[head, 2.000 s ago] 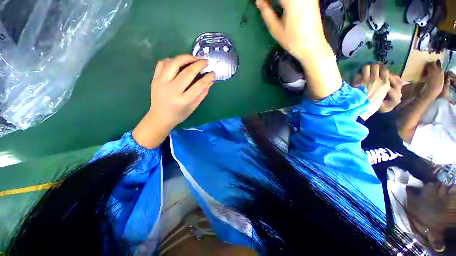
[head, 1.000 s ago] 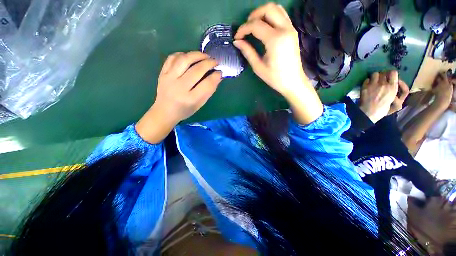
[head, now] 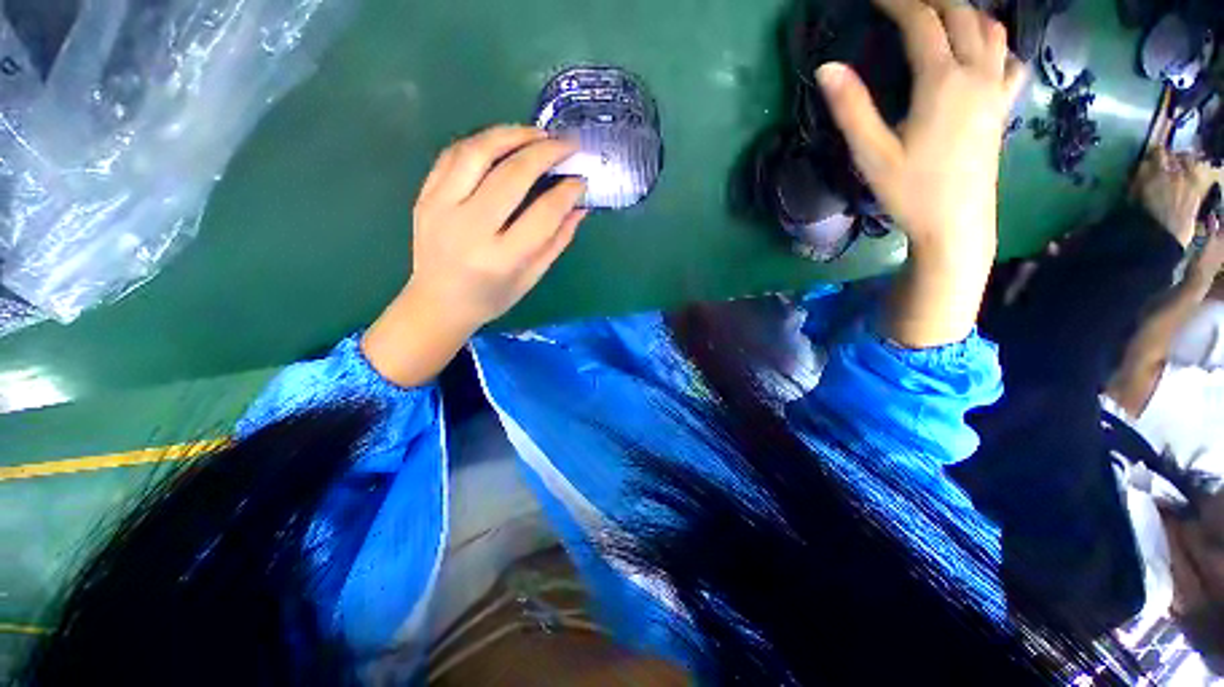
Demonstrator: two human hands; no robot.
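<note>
A black and grey ribbed cover [head: 620, 150] lies on the green work surface in front of me, its ribbed face up and shining. My left hand [head: 497, 228] holds the cover's near left edge with its fingertips. My right hand [head: 933, 134] is over the pile of covers [head: 813, 208] at my right, its fingers spread. No part shows in it. The pile is partly hidden behind that hand.
A large clear plastic bag [head: 121, 148] lies at the left. A cluster of small black parts [head: 1068, 128] and more covers [head: 1176, 48] lie at the far right. A neighbour's hand [head: 1170, 191] and dark sleeve show at the right.
My right hand has left the cover and moved right to the pile, its fingers opening. My left hand stays on the cover. The neighbour's hand has moved away to the upper right.
</note>
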